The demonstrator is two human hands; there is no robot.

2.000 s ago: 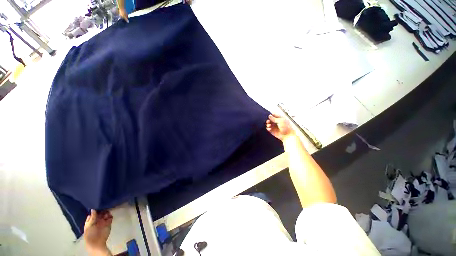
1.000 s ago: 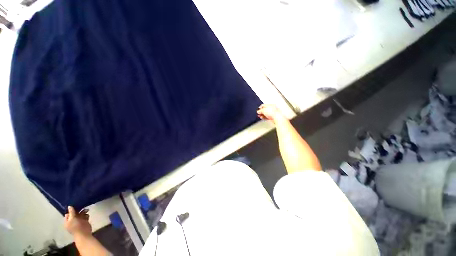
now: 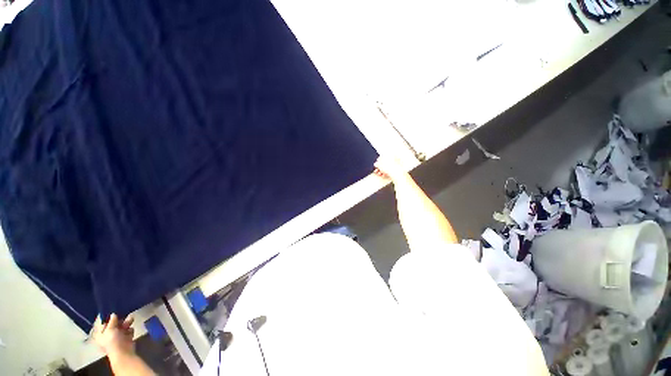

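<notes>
Navy fabric [image 3: 213, 132] lies spread over the white cutting table, smooth on the right and with long folds on the left. My left hand [image 3: 112, 335] grips its near left corner at the bottom left. My right hand [image 3: 384, 167] holds its near right corner close to the table's front edge. The fabric's near edge runs between my hands along the table edge. The fabric's far end is cut off by the top of the picture.
A silver rail [image 3: 188, 327] with blue end blocks overhangs the table edge. A slim gold bar [image 3: 401, 133] lies right of the fabric. Cut strips [image 3: 600, 10] are at the far right. A tipped whitish bin [image 3: 581, 263] and scraps [image 3: 614, 172] cover the floor at right.
The fabric's near edge has come down flat along the table edge, covering the lower navy cloth seen before. Both hands still hold its corners. The view has tilted down and right.
</notes>
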